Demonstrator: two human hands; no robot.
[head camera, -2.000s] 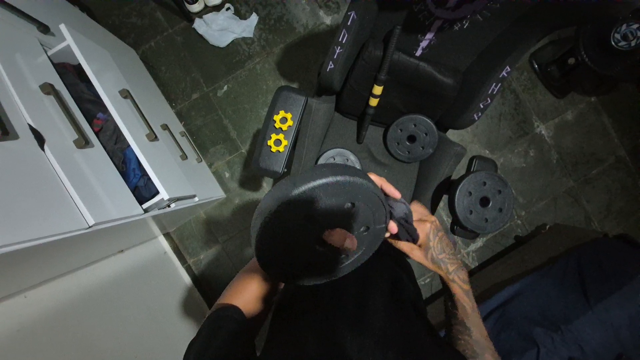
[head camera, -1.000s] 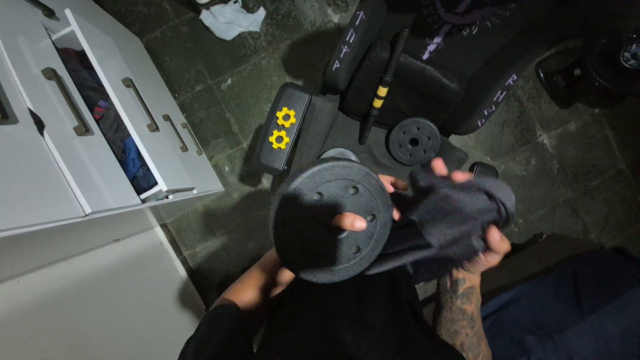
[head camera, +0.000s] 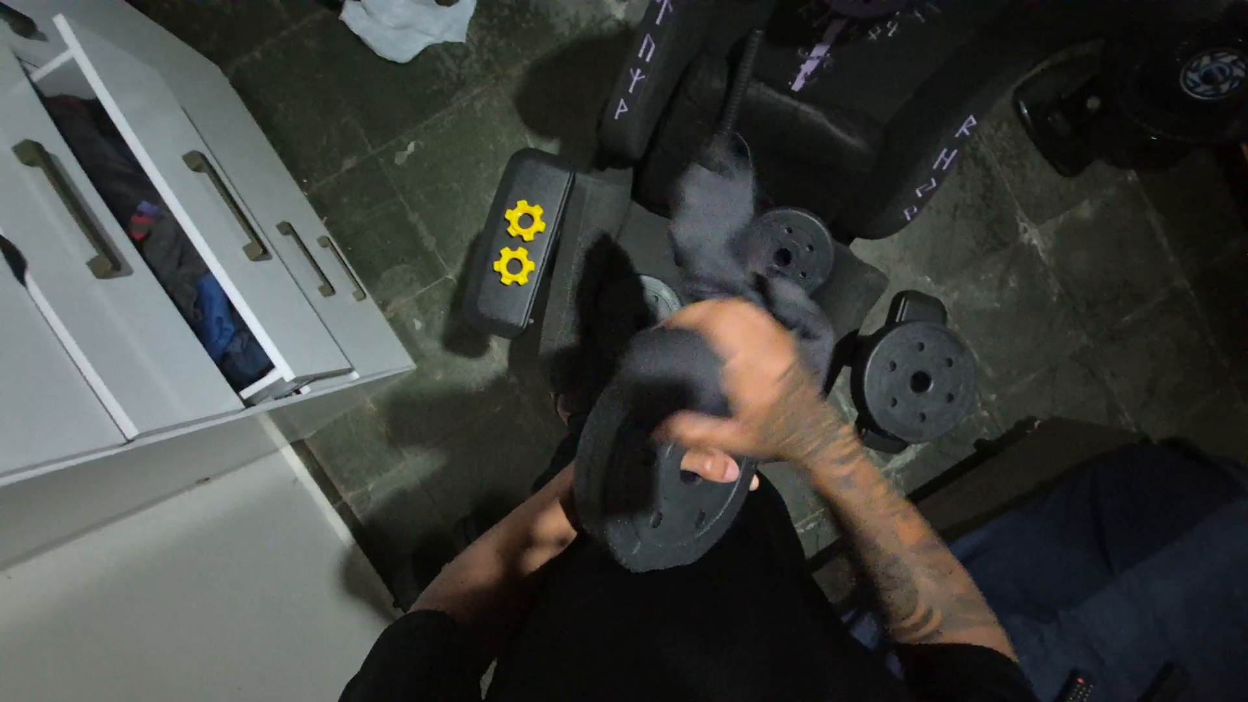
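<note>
My left hand (head camera: 714, 466) holds a black weight plate (head camera: 663, 526) from behind, a finger or thumb showing at its centre hole. My right hand (head camera: 746, 366), blurred, grips a dark grey cloth (head camera: 717, 214) against the plate's upper face; part of the cloth trails up toward the chair. Beyond it, a smaller weight plate (head camera: 804, 244) lies on the chair seat, and a threaded dumbbell bar (head camera: 746, 78) leans there, its lower part hidden by the cloth. Another plate (head camera: 655, 297) is mostly hidden. Two yellow star nuts (head camera: 522, 244) lie on the left armrest.
On the right armrest (head camera: 916, 307) rests another weight plate (head camera: 919, 382). A grey drawer unit (head camera: 224, 224) with an open drawer of clothes stands at left. A white cloth (head camera: 409, 24) lies on the tiled floor. Dark blue fabric (head camera: 1121, 546) is at lower right.
The cloth, spread out to the right of the plate a second ago, is now against the plate with my right hand, which has moved left. The plate is tilted differently.
</note>
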